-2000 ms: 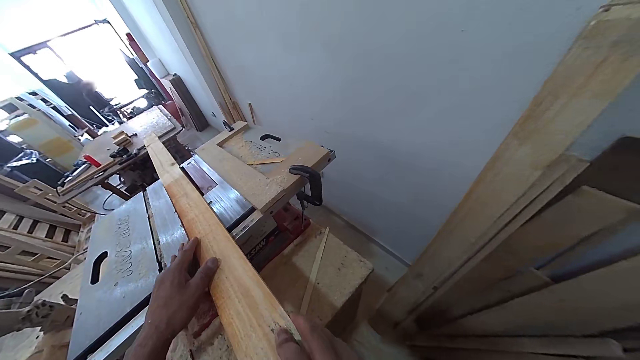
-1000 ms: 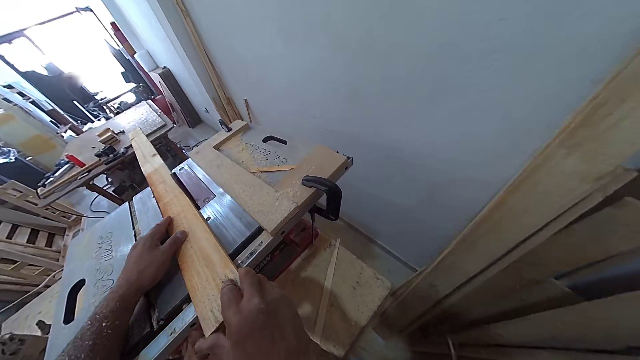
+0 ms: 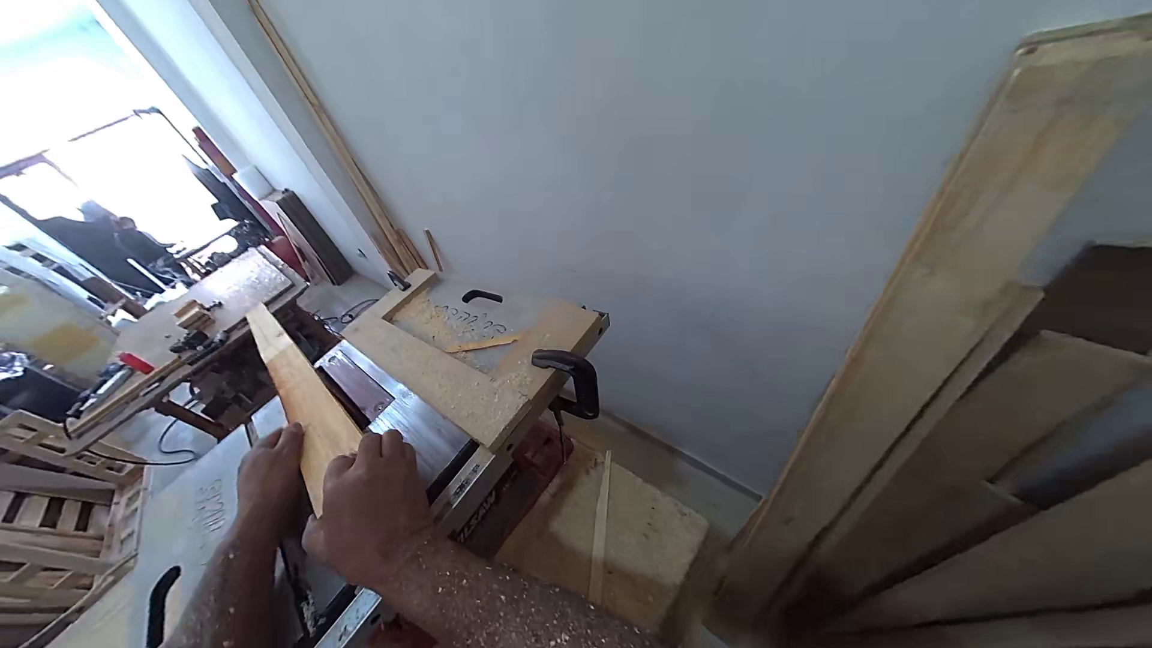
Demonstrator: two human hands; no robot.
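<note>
A long wooden board (image 3: 301,387) lies lengthwise over the metal table of a Skilsaw table saw (image 3: 423,441), its far part reaching towards a workbench. My right hand (image 3: 373,504) grips the board's near end, fingers over the top. Against the board's left side rests my left hand (image 3: 270,472), its fingertips at the edge; the thumb side is partly hidden. Sawdust flecks cover both forearms. Right of the board, a wooden frame-like fence (image 3: 432,378) sits on the saw, dusted with sawdust. The blade cannot be made out.
A black clamp handle (image 3: 576,378) sticks out at the fence's near right corner. A sawdust-covered box (image 3: 630,531) with a thin strip on it stands right of the saw. Tall boards (image 3: 936,333) lean at the right. Beyond are a cluttered workbench (image 3: 193,315) and a person (image 3: 135,238).
The board has moved forward along the saw, with my right hand moving forward behind it. My two hands are now closer together.
</note>
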